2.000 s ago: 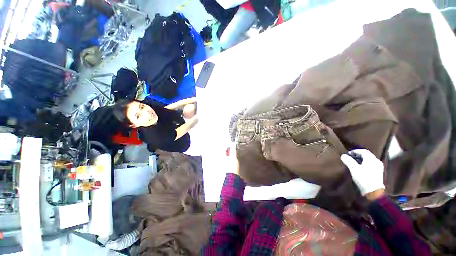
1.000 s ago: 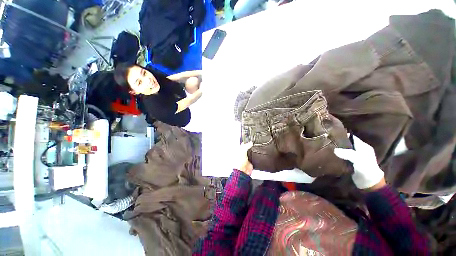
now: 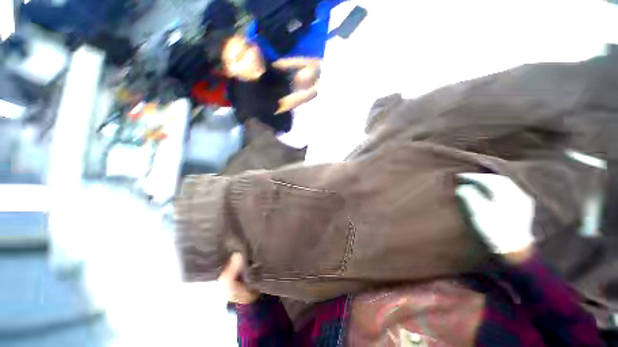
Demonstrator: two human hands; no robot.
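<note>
Brown trousers point(image 3: 406, 217) stretch sideways in front of me, blurred by motion. Their waistband point(image 3: 200, 227) points left and a stitched back pocket point(image 3: 305, 230) faces up. My left hand point(image 3: 237, 278), bare, holds the waistband end from the near side, its fingers partly hidden by the cloth. My right hand point(image 3: 500, 211), in a white glove, grips the trousers on the right. A small dark shape shows at its fingers, too blurred to name.
More brown trousers point(image 3: 542, 101) lie across the white table point(image 3: 434, 41) behind. A smartphone point(image 3: 351, 22) is at the table's far edge. A person in black point(image 3: 261, 95) sits at the table's left side. Blurred machinery stands at the left.
The trousers have turned from waistband up with the front showing to waistband left with a back pocket showing. My left hand has moved left with them. The view has shifted and blurred.
</note>
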